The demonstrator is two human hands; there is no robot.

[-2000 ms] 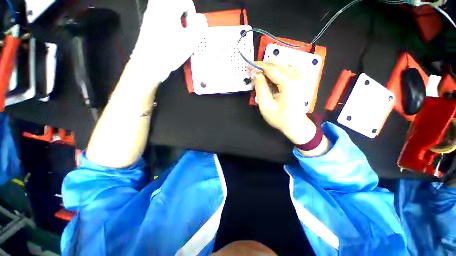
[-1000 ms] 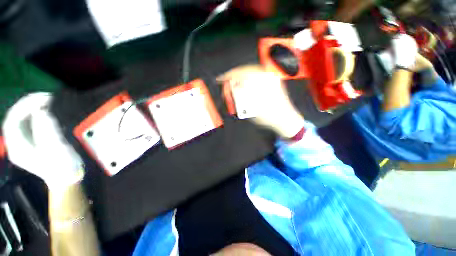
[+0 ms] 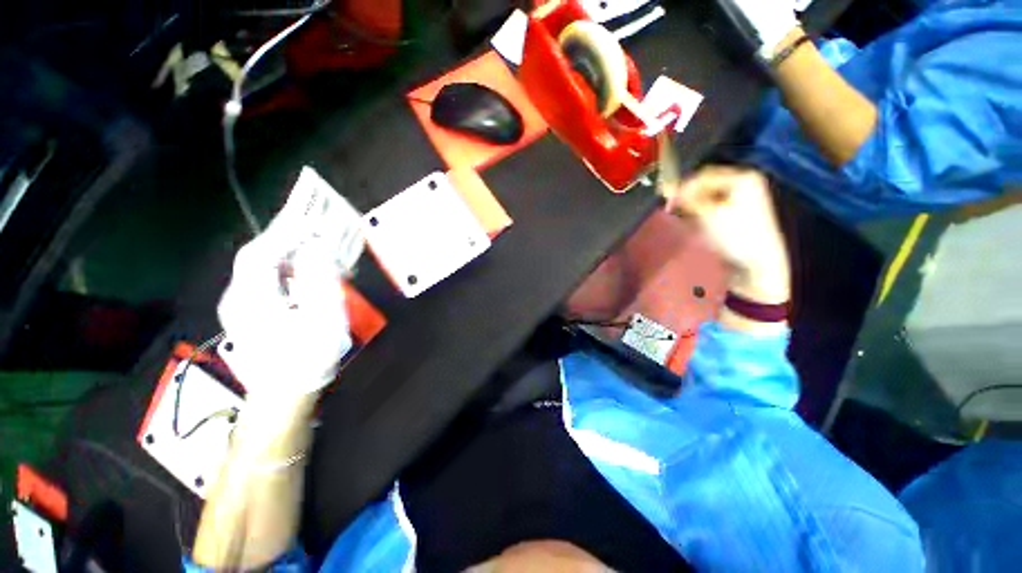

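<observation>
My gloved left hand (image 3: pixel 286 313) is over a box at the left and seems to grip a white printed slip (image 3: pixel 310 210) that sticks up past its fingers. My bare right hand (image 3: pixel 734 218) is blurred beside the red tape dispenser (image 3: pixel 585 106); a thin pale strip, tape or a finger, shows at its fingertips. Below it a flat reddish piece (image 3: pixel 672 269) with a small white printed label lies tilted at the bench's front edge, partly hidden by the hand. A white box with dark feet (image 3: pixel 428 235) lies mid-bench on an orange-red pad.
Another white box (image 3: pixel 191 431) with a thin cable lies at lower left, partly behind my left forearm. A black mouse (image 3: pixel 476 112) sits on an orange-red pad. A white cable (image 3: pixel 233 110) runs from the back. Another person's blue sleeve (image 3: pixel 953 101) and gloved hand are at upper right.
The view has swung to the right. My left hand has come over the boxes, with the slip showing. My right hand has left the third box and is beside the dispenser; the reddish piece now shows.
</observation>
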